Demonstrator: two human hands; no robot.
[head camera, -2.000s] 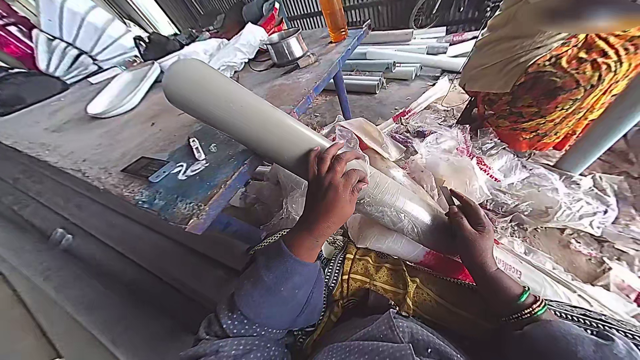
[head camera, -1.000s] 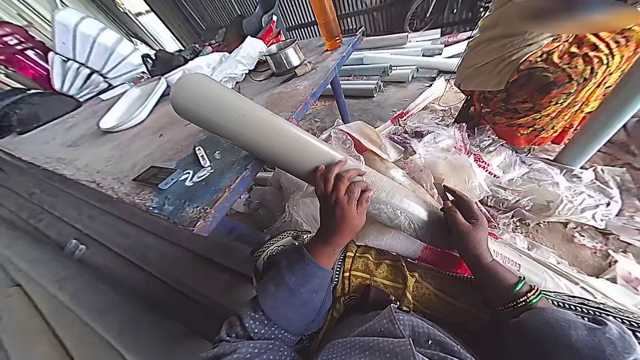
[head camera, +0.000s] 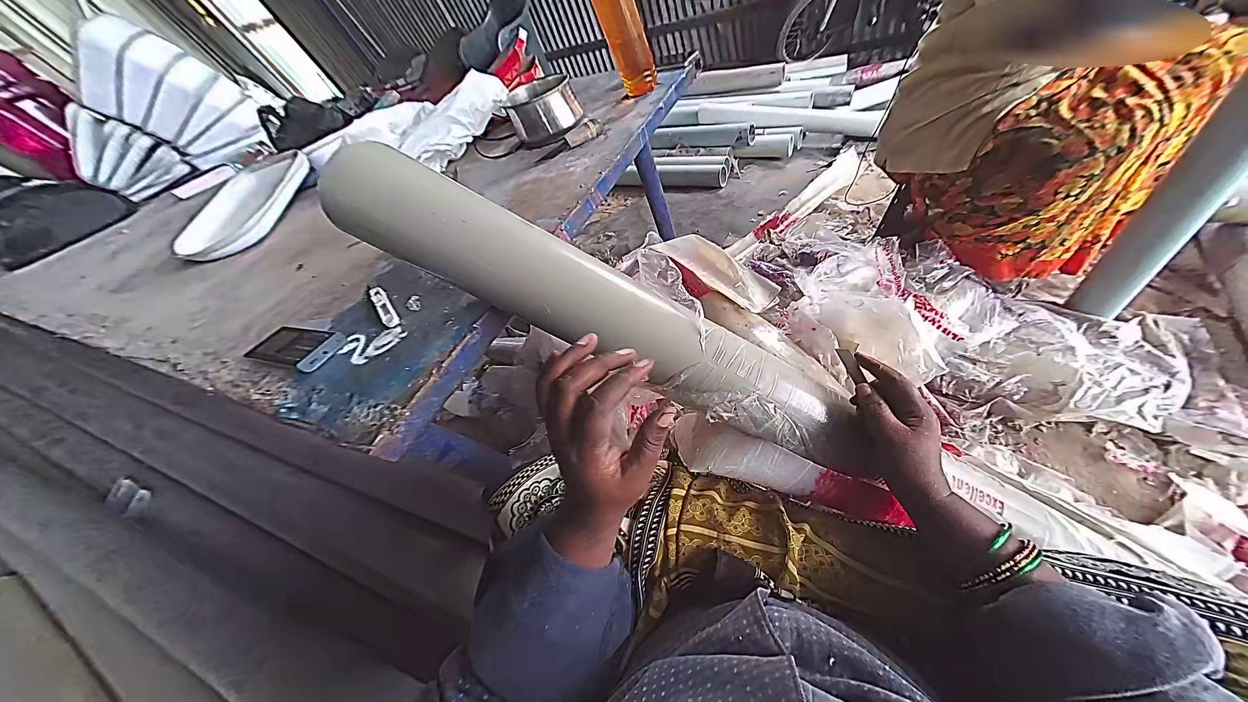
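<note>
A thick grey plastic pipe (head camera: 507, 258) slants from the upper left down across my lap, its lower part covered in wrinkled clear plastic film (head camera: 756, 380). My left hand (head camera: 604, 419) is beside the pipe's lower side, fingers spread, palm partly turned up, holding nothing. Between the thumb and fingers of my right hand (head camera: 897, 419) is a small flat dark piece (head camera: 851, 368), perhaps a blade; that hand rests at the pipe's lower right end, which it partly hides. Under the pipe lies another wrapped pipe (head camera: 746, 456) with a red band.
A worn table (head camera: 127, 283) with a blue edge holds a white tray (head camera: 244, 207), a steel pot (head camera: 544, 109) and small items. Crumpled plastic wrapping (head camera: 1053, 341) covers the ground at right. Several pipes (head camera: 751, 119) lie behind. Another person in patterned orange cloth (head camera: 1082, 166) is at the upper right.
My left hand has come off the top of the wrapped pipe and opened beside its lower side. My right hand has stayed near the pipe's lower end.
</note>
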